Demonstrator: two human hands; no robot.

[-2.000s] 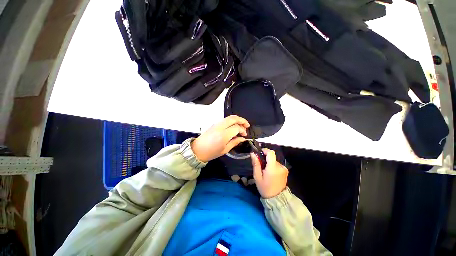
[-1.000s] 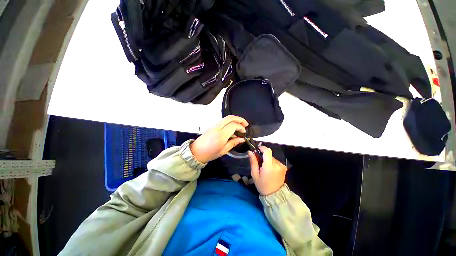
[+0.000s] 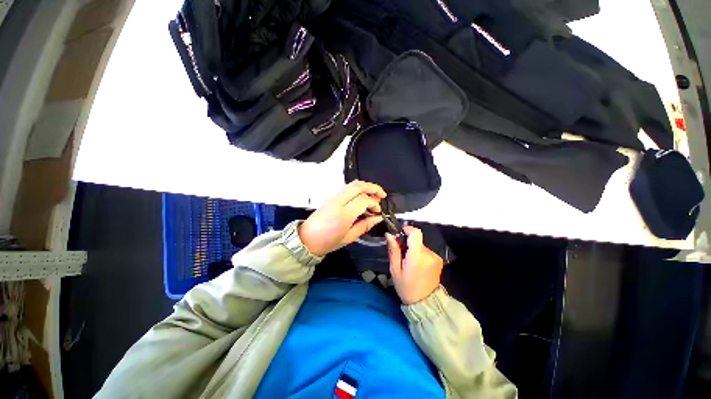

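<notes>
A black pouch [image 3: 396,167] lies open like a cup at the table's near edge, its rim lined by a thin pale zipper. Its flat lid part [image 3: 418,97] is folded back behind it. My left hand [image 3: 343,220] pinches the pouch's near edge with thumb and fingertips. My right hand [image 3: 415,265] holds small dark thread snips [image 3: 394,226], their tips pointing up to my left fingertips. What exactly lies between the fingertips is too small to tell.
A black heap with bright zips [image 3: 273,93] lies on the white table [image 3: 125,148]. Long black panels [image 3: 538,101] lie to its right. Another black pouch [image 3: 666,193] sits at the right corner. A blue crate [image 3: 181,249] stands lower left. A grey-white ring [image 3: 370,239] shows below my hands.
The snips and my right hand have shifted slightly left and the snips stand a little steeper. My left hand keeps its pinch at the pouch edge. The view has shifted slightly.
</notes>
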